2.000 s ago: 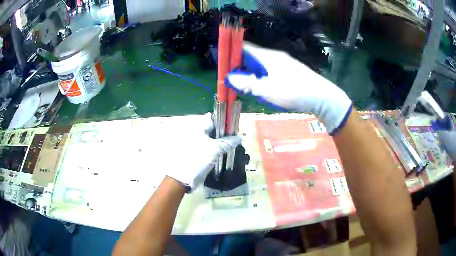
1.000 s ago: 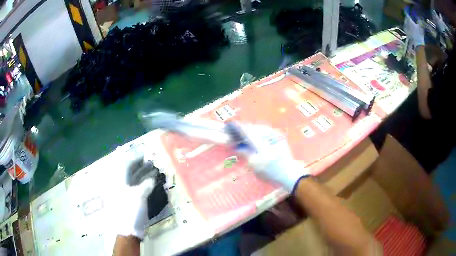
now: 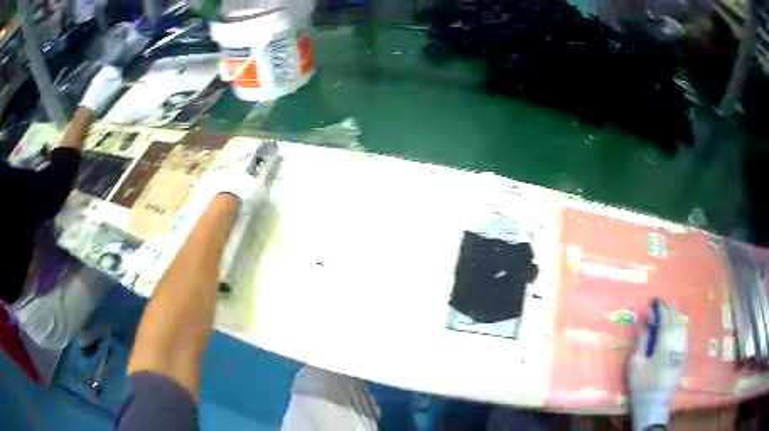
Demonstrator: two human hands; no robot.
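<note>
My left hand (image 3: 229,183), in a white glove, is at the left part of the bench. It is closed around what looks like a short bundle of silver-grey metal tubes (image 3: 268,158), lying on the sheet, blurred and partly hidden by the hand. My right hand (image 3: 659,358), in a white and blue glove, is over the pink-red sheet at the right; it is blurred, with nothing visible in it and the fingers seemingly apart. A ragged black pad (image 3: 493,278) lies on a grey plate (image 3: 484,327) between my hands, with no tubes on it.
More metal tubes (image 3: 750,307) lie at the right edge. A white bucket (image 3: 268,59) stands behind the bench on the green surface, with black parts (image 3: 573,63) heaped further right. Another person's gloved hand (image 3: 103,87) and dark sleeve are at the far left.
The view has swung left. The upright tubes and red rods have left the pad. My left hand has moved from the pad to the bench's left part; my right hand no longer shows tubes.
</note>
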